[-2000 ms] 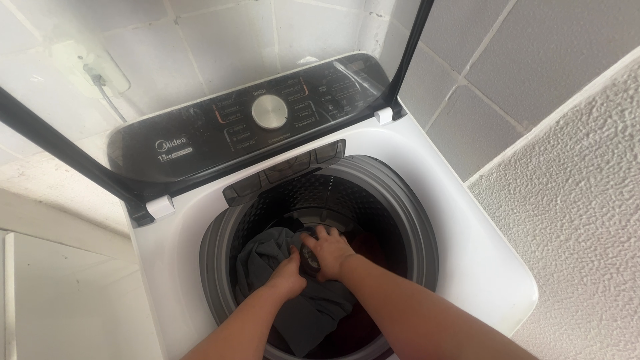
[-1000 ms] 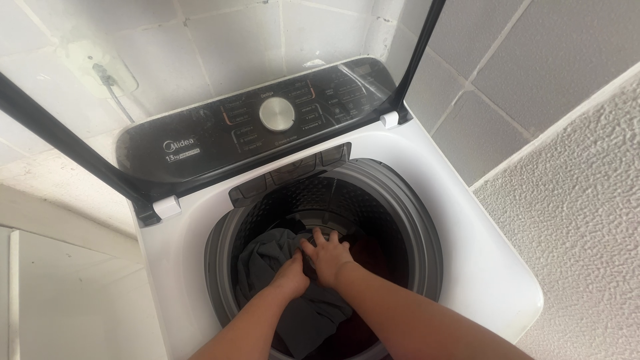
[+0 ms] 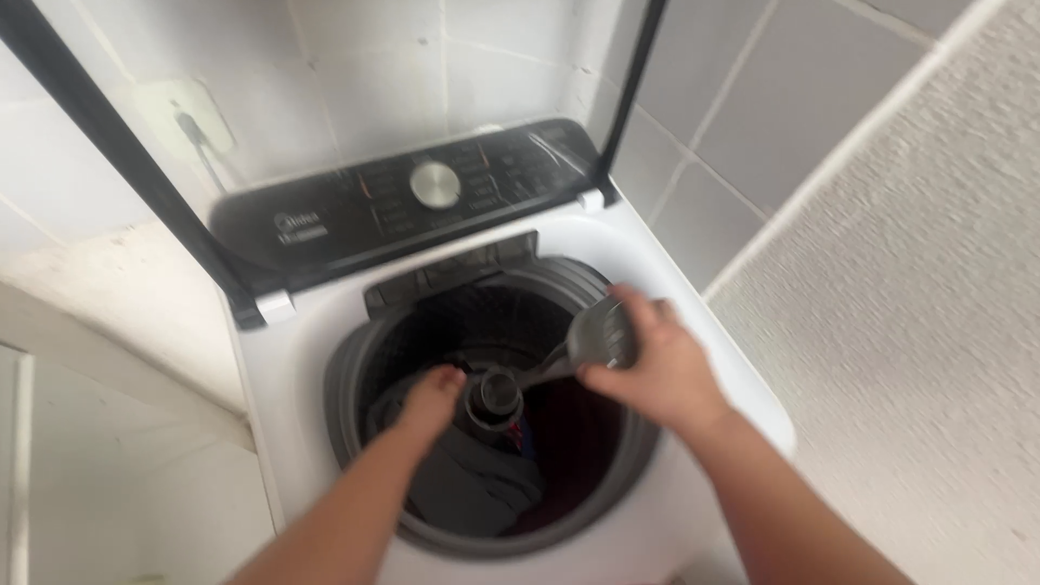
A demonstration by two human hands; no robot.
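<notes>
My right hand (image 3: 662, 361) grips a round grey cap (image 3: 603, 333) over the right side of the drum of a white Midea top-loading washing machine (image 3: 715, 325). Something dark stretches from the cap towards the round top of the agitator (image 3: 496, 394) at the drum's middle; blur hides what it is. My left hand (image 3: 435, 398) is at the agitator's left side, fingers bent, above dark grey cloth (image 3: 467, 479). Whether it holds anything cannot be made out. Dark red cloth (image 3: 581, 447) lies in the right part of the drum.
Behind the drum is the black control panel (image 3: 341, 215) with a silver knob (image 3: 435, 185). The raised lid's black frame (image 3: 122, 154) rises on both sides. A tiled wall (image 3: 382, 73) stands behind, a rough white wall (image 3: 910, 284) at the right, and a wall outlet (image 3: 185, 122) at the back left.
My right hand has moved up and right from the drum's middle, and the grey cap is now in it. The agitator's round top now shows between my hands.
</notes>
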